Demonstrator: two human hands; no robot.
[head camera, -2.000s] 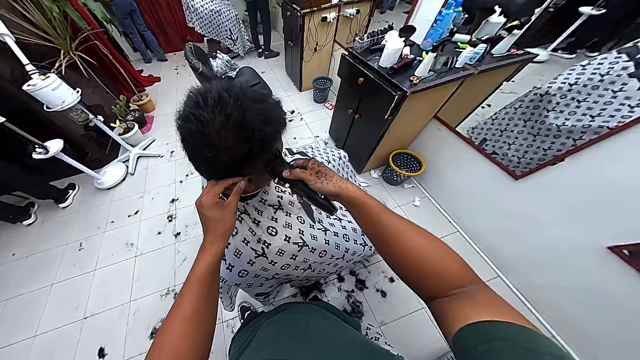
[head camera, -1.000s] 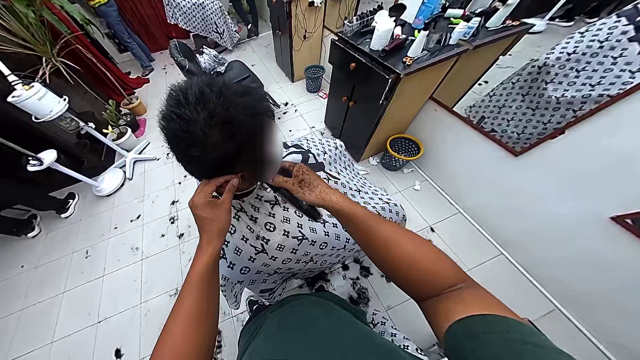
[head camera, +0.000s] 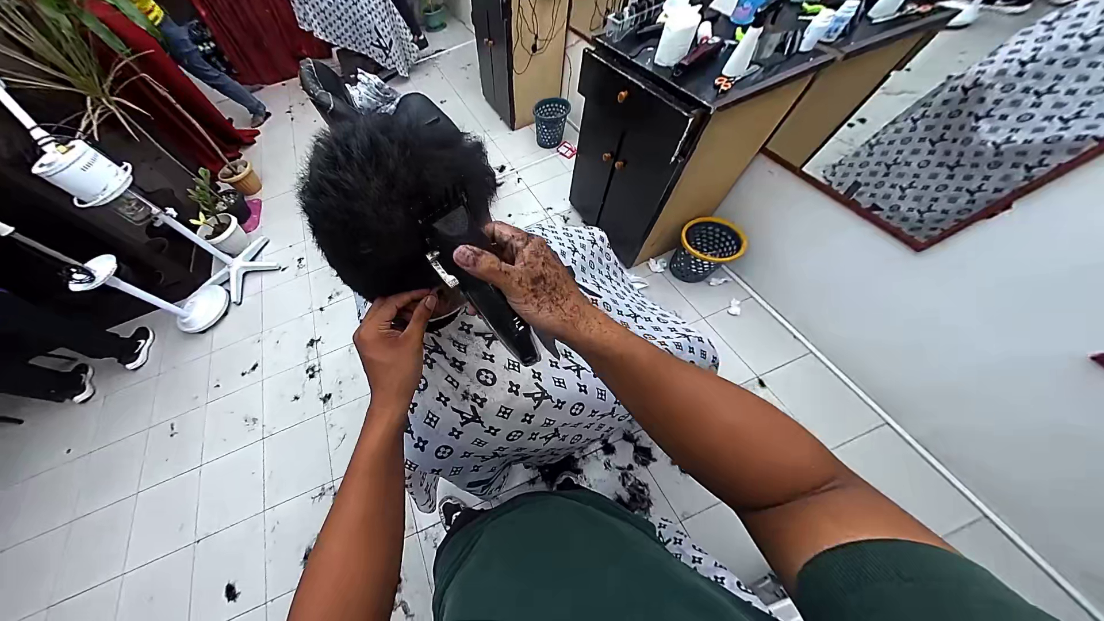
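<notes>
A seated person's head with short black hair (head camera: 388, 198) is in front of me, and a white cape with a dark pattern (head camera: 526, 397) covers the body. My right hand (head camera: 535, 280), speckled with hair clippings, grips a black hair clipper (head camera: 492, 310). The clipper's guard end lies against the side of the hair. My left hand (head camera: 392, 341) is at the lower side of the head, near the neck, with thumb and forefinger close together. Whether those fingers pinch the ear or something else is hidden.
A black cabinet (head camera: 630, 142) with bottles and tools on top stands ahead right, beside a yellow-rimmed basket (head camera: 711, 241). A mirror (head camera: 949, 129) hangs at right. White wheeled stands (head camera: 203, 306) and potted plants are at left. Cut hair (head camera: 634, 492) lies on the floor tiles.
My right hand has raised the clipper from low beside the neck to the side of the hair, its guard end now in view. My left hand stays at the lower head.
</notes>
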